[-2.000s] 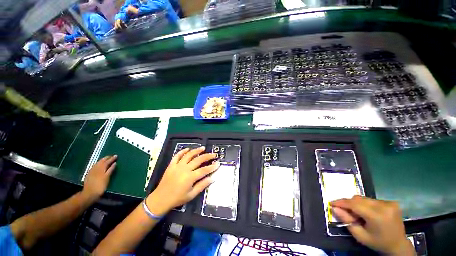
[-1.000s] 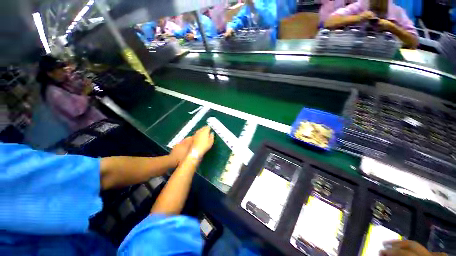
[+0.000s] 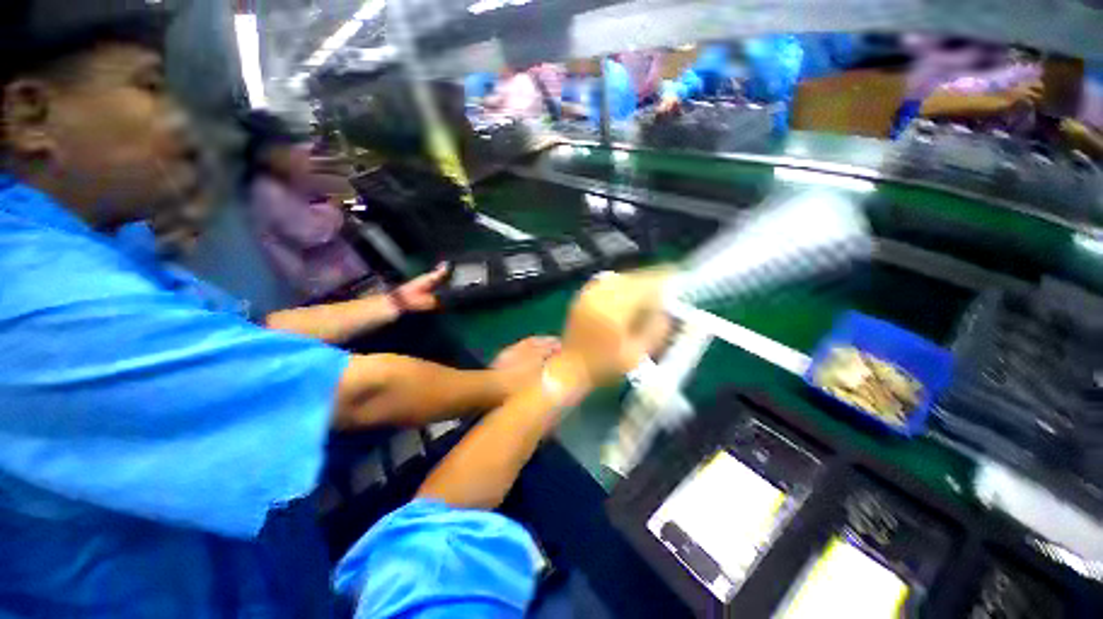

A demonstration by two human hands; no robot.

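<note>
My left hand (image 3: 617,324) is raised over the bench left of the tray, its fingers closed on a white strip (image 3: 774,248) with a row of dark marks. The strip is blurred and points up and right. The black carrier tray (image 3: 629,493) is at lower right, cut off by the frame. A phone body (image 3: 726,502) with a white centre and yellow edge lies in its left slot. A second phone body (image 3: 847,586) is partly cut off beside it. My right hand is out of view.
A blue parts bin (image 3: 931,351) holds tan pieces, beside blurred blister trays (image 3: 1028,351). Another white strip (image 3: 659,405) lies left of the tray. A person in blue (image 3: 133,351) is close at left, one hand at another phone tray (image 3: 544,272). More workers sit beyond.
The view has swung left. My left hand has gone from the phones to the bench at left and lifted a white strip. My right hand has left the picture. A phone tray has appeared at left.
</note>
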